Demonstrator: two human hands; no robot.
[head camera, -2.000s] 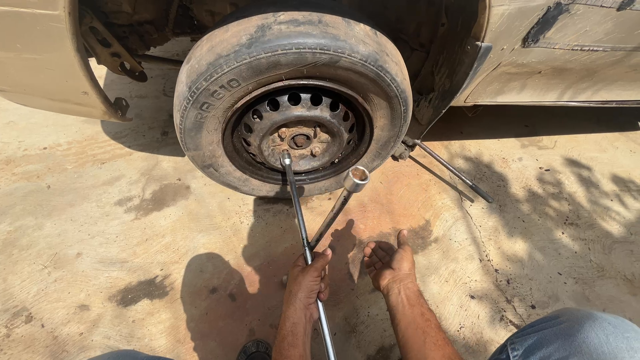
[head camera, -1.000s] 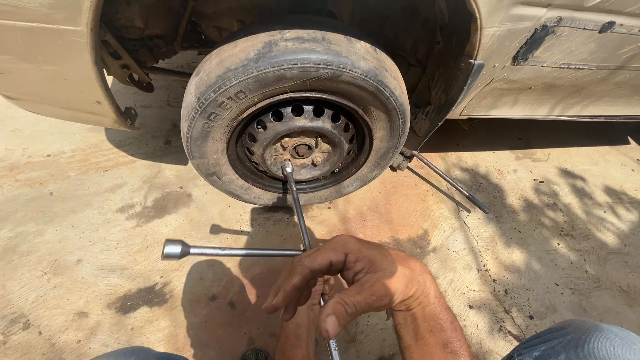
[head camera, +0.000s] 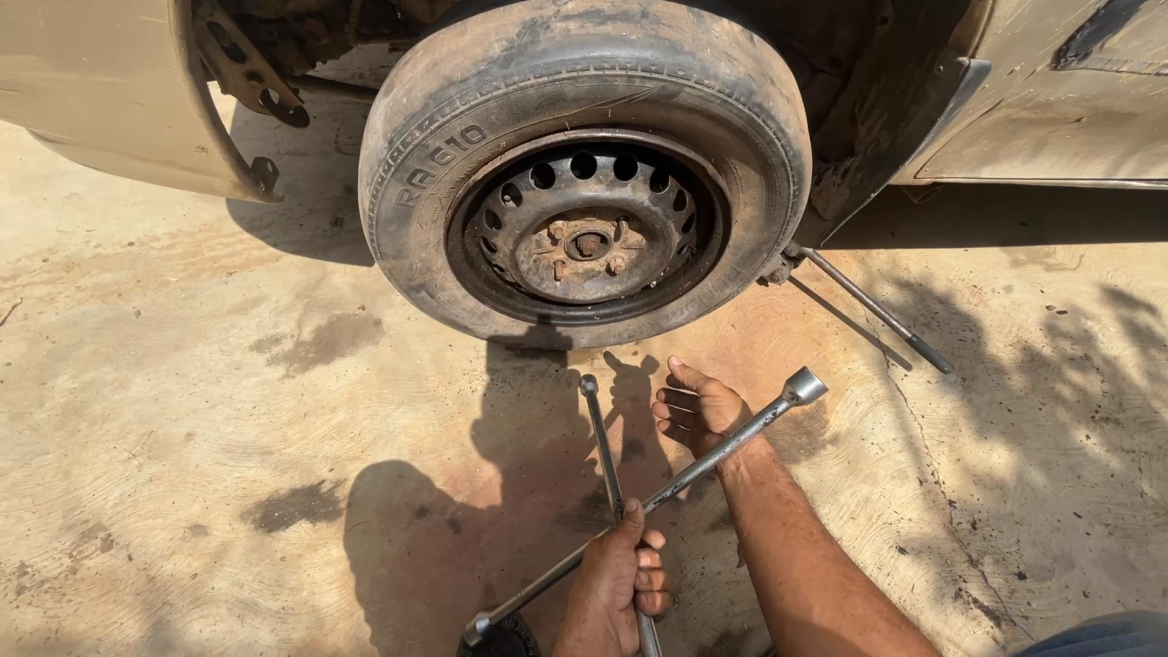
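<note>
My left hand (head camera: 613, 570) is closed around a four-way lug wrench (head camera: 707, 464) just below its crossing. One socket of the wrench points up toward the wheel, apart from it; another points to the upper right, and a third lies at the lower left. My right hand (head camera: 701, 409) is empty, fingers apart, behind the wrench's right arm and below the tire. The black steel wheel rim (head camera: 584, 169) with its tire (head camera: 411, 182) sits in the wheel arch. Rusty studs (head camera: 558, 268) surround the hub center (head camera: 589, 245), and a nut (head camera: 617, 265) shows at lower right.
A metal bar (head camera: 871, 306) sticks out at the right of the tire, by the car's lower edge. The tan fender (head camera: 100, 100) and a bracket (head camera: 242, 68) are at the left, the scraped body panel (head camera: 1049, 128) at the right. Stained concrete (head camera: 182, 411) lies below.
The wrench's socket has come away from the wheel, toward me. My right hand, over the wrench a second ago, is now to its right with fingers apart. My left hand still grips the wrench.
</note>
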